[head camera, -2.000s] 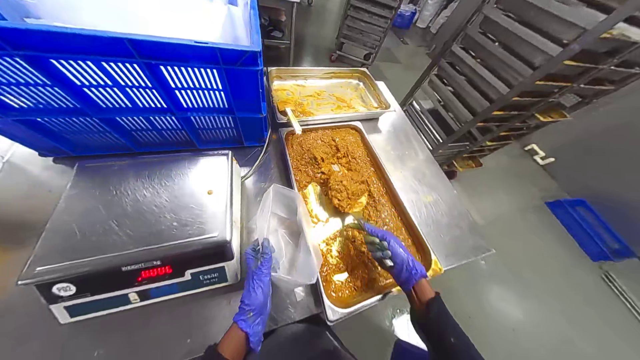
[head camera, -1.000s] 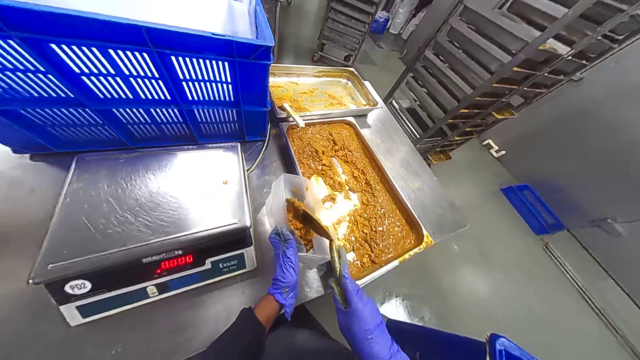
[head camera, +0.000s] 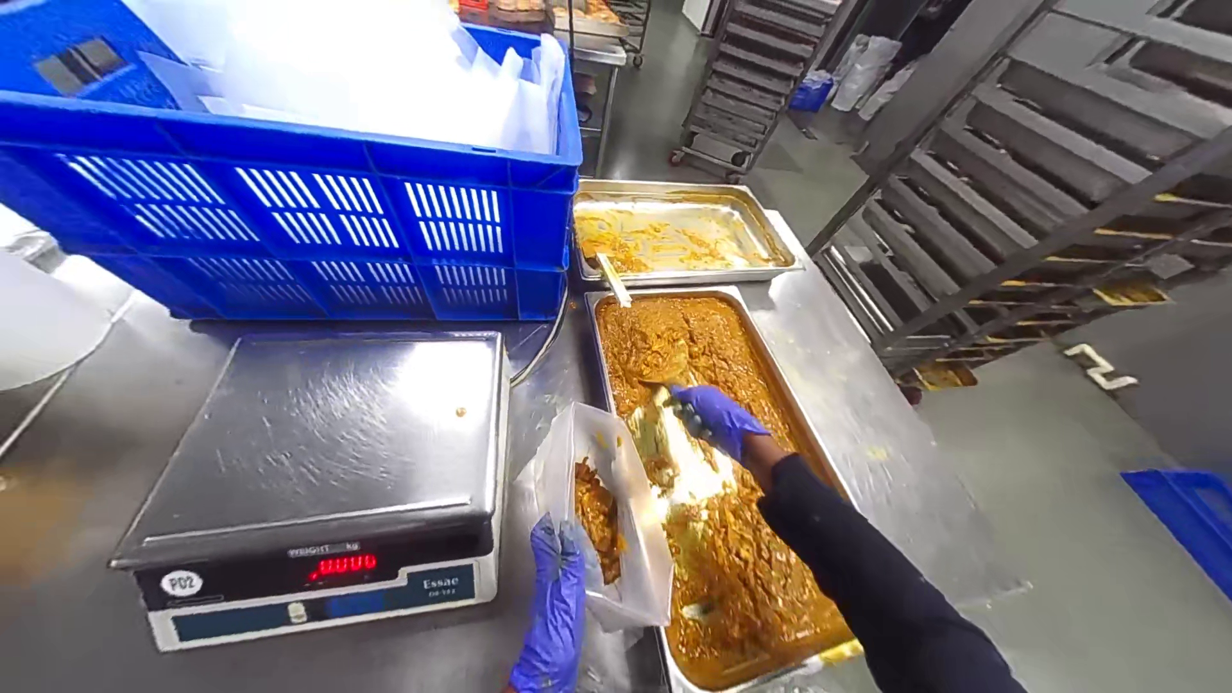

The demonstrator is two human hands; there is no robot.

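My left hand [head camera: 556, 602], in a blue glove, grips a translucent plastic container [head camera: 640, 539] tilted on its side, with some brown cooked filling [head camera: 597, 520] inside. My right hand [head camera: 714, 420], gloved too, is over the long steel pan [head camera: 760, 337] of brown saucy food, closed around a utensil whose handle is mostly hidden; its end touches the food. Bare metal shows through at the pan's middle. To the left stands an Essae digital scale [head camera: 327, 433] with a lit red display and a small crumb on its plate.
A blue plastic crate [head camera: 375, 207] holding translucent containers [head camera: 385, 77] stands behind the scale. Beyond the full pan sits a nearly emptied steel pan [head camera: 693, 231], with a pale handle [head camera: 613, 281] between them. Tray racks [head camera: 962, 192] stand at the right.
My right hand has moved from the container to farther up the pan. Two seconds ago the container showed no food; one second ago and now it holds some.
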